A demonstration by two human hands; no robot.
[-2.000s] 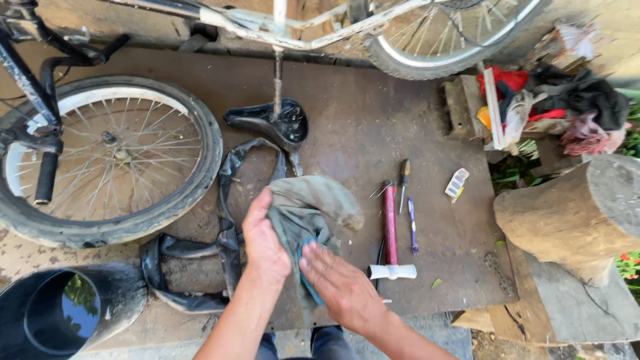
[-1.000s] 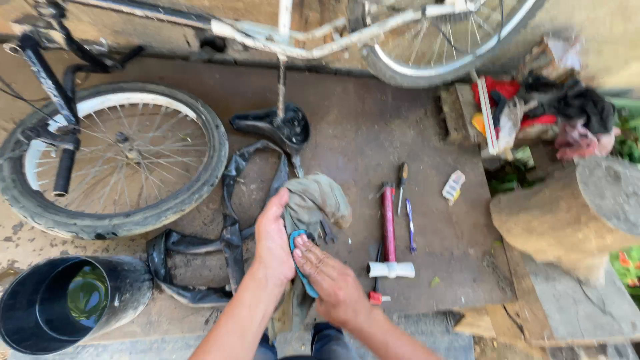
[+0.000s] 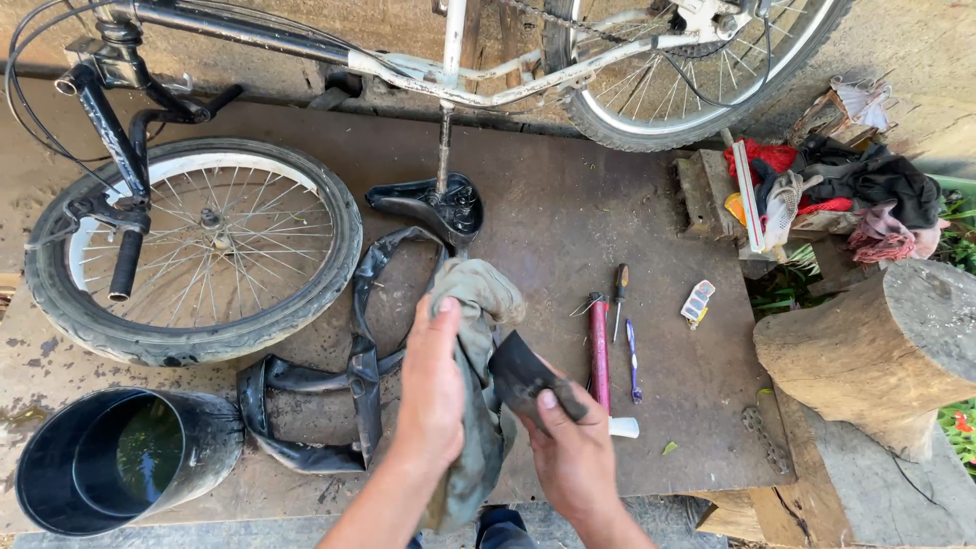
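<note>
A crumpled grey-green cloth (image 3: 476,366) hangs from my left hand (image 3: 438,374), which grips it. My right hand (image 3: 568,435) holds a dark piece of rubber (image 3: 522,374) just right of the cloth, thumb on top. Below the bicycle saddle (image 3: 431,206), a flat black inner tube (image 3: 364,358) lies looped on the brown board. Right of my hands lie a pink hand pump (image 3: 599,351) with a white handle, a screwdriver (image 3: 621,286), a purple toothbrush (image 3: 633,362) and a small patch packet (image 3: 698,301).
An upside-down bicycle (image 3: 404,72) stands along the wall, with a spoked wheel (image 3: 347,252) lying at left. A black bucket (image 3: 217,442) holding water is at lower left. A short chain (image 3: 765,442), a log (image 3: 846,351) and a pile of cloths and gloves (image 3: 862,183) are at right.
My right hand has moved away from the cloth, to the right, and the dark rubber piece now shows in it. The blue thing seen earlier at the cloth is out of sight.
</note>
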